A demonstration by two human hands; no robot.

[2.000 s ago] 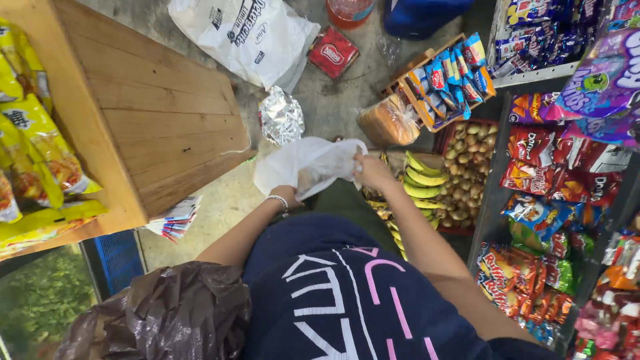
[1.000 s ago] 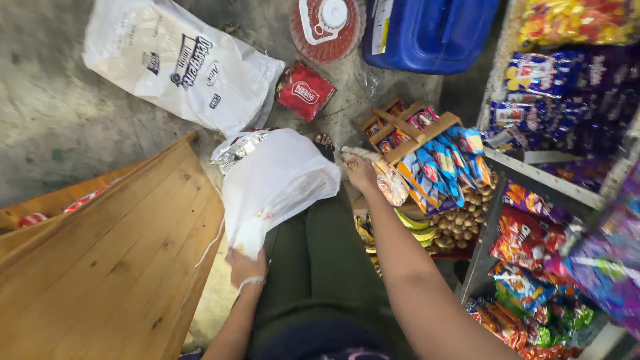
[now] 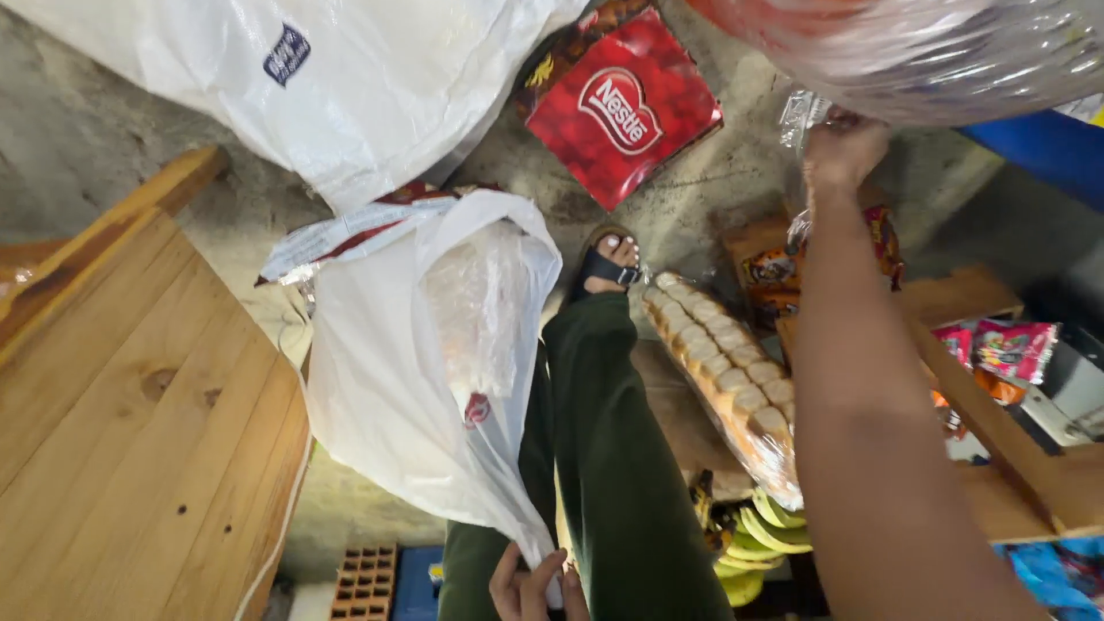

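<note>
My left hand [image 3: 539,582], at the bottom middle, grips the gathered lower end of a white plastic bag [image 3: 388,371]. A clear-wrapped item shows inside the bag's mouth. At the upper right, my right hand [image 3: 841,151] is closed on the gathered clear plastic of a large transparent bag [image 3: 949,52], whose contents I cannot make out. A wrapped loaf of bread rolls [image 3: 733,362] lies below that hand, left of my forearm. Between the two bags a red Nestlé box [image 3: 625,108] sits on the floor.
A wooden cabinet [image 3: 147,414] fills the left side. A large white sack [image 3: 345,86] lies at the top. Green bananas [image 3: 759,543], a wooden rack [image 3: 983,423] with packaged snacks and a blue container [image 3: 1035,155] are at the right. A perforated brick [image 3: 365,582] shows at the bottom.
My right hand has moved up and away from the white bag's side and now holds clear plastic. My left hand stays on the white bag. The view has shifted closer to the floor items.
</note>
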